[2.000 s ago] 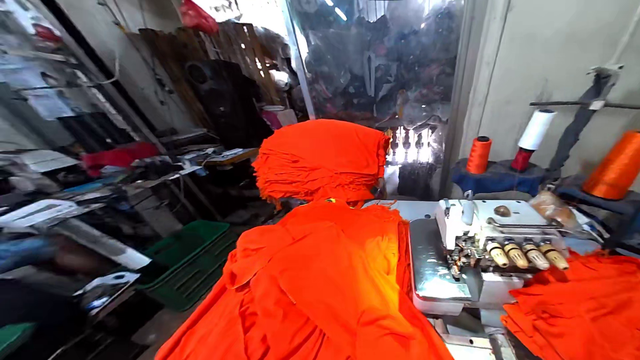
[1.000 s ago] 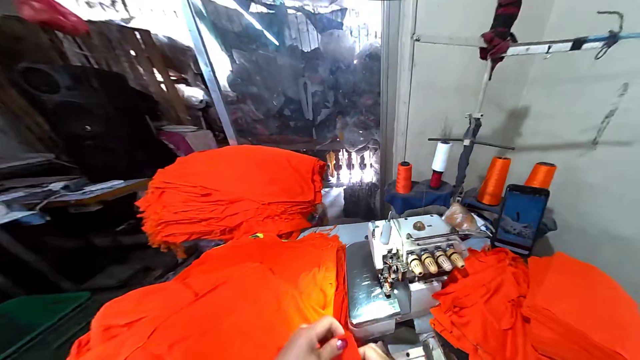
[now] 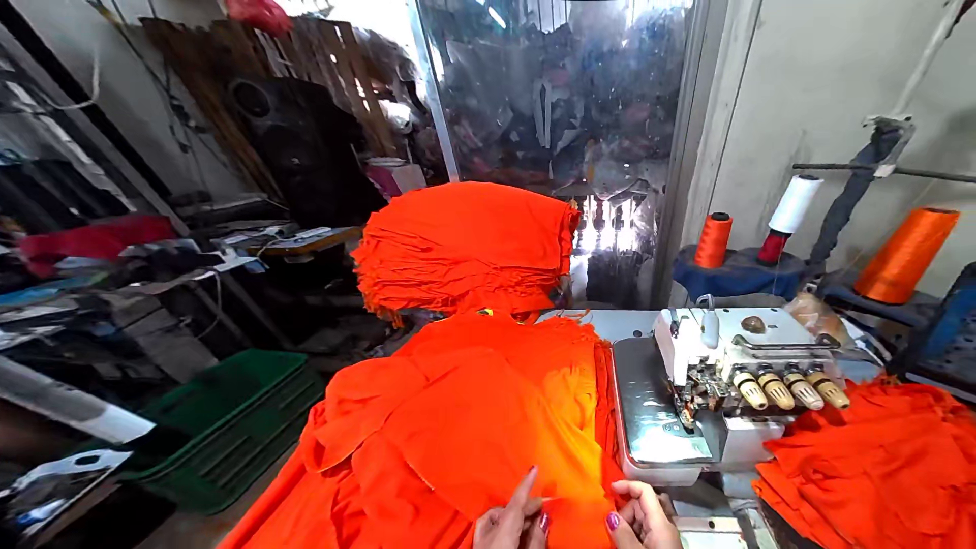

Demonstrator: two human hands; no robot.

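Observation:
Orange fabric pieces [image 3: 457,412] lie heaped in front of me, their right part brightly lit. Low in the view, my left hand [image 3: 512,518] rests at the fabric with its index finger stretched out. Just right of it, my right hand [image 3: 644,515] has thumb and index finger at the fabric's edge, pinching it as far as I can see. To the right stands an overlock sewing machine [image 3: 755,343] with a metal plate [image 3: 659,404] on its left side. Behind the heap is a thick stack of folded orange fabric [image 3: 469,244].
More orange fabric [image 3: 877,465] lies right of the machine. Thread cones, an orange one [image 3: 713,240], a white one [image 3: 795,204] and a large orange one [image 3: 907,255], stand behind it. A green plastic crate [image 3: 229,427] sits low at left, near a cluttered table [image 3: 305,240].
Both hands are now at the front of the fabric heap; none showed two seconds ago, and one second ago they were only partly in view. The view has swung back left.

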